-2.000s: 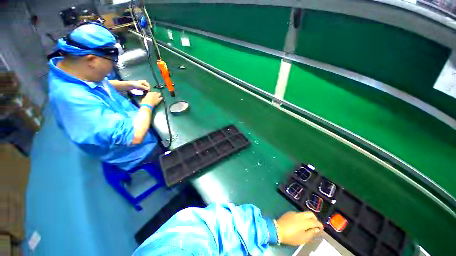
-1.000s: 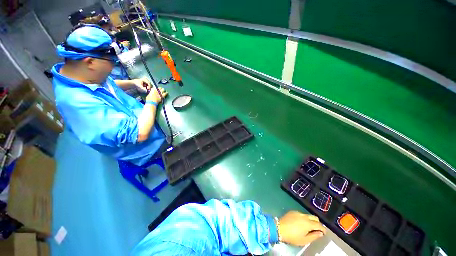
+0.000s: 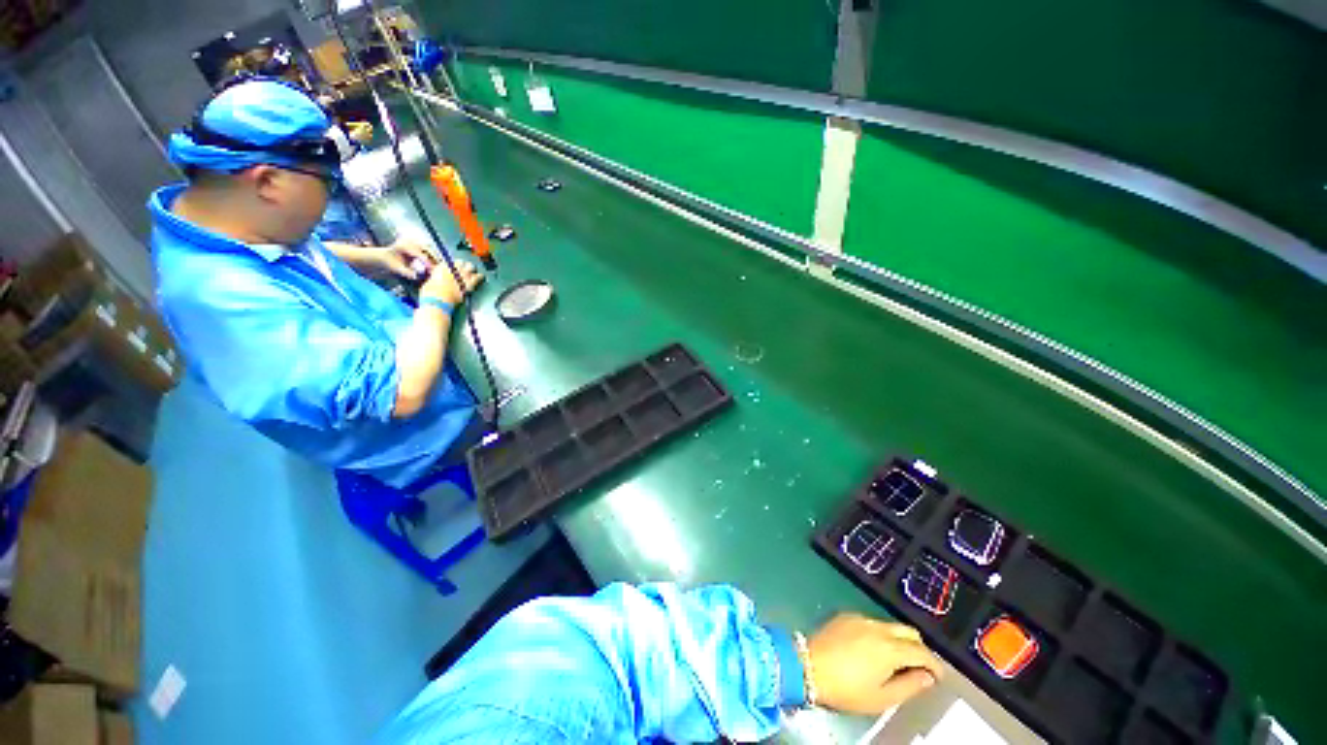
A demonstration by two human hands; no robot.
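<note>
My left hand (image 3: 873, 664) is at the bottom, in a blue sleeve, with its fingers curled and fingertips at the edge of a pale sheet (image 3: 953, 728). Whether it holds anything is hidden. My right hand is out of the picture. A black component tray (image 3: 1084, 640) lies just beyond and right of my hand. Its left pockets hold several dark rounded-square units with pale outlines, such as one unit (image 3: 977, 537). One unit with an orange face (image 3: 1006, 646) sits in the near row. Other pockets towards the right are empty.
A second black tray (image 3: 600, 437), empty, lies slanted at centre left on the green bench (image 3: 786, 437). A seated person in blue (image 3: 291, 320) works beyond it. An orange tool (image 3: 461, 211) hangs near a round dish (image 3: 525, 301).
The camera view has shifted slightly. The orange tool has swung a little to the left. My left hand has stayed at the sheet's edge, and the tray units look unchanged.
</note>
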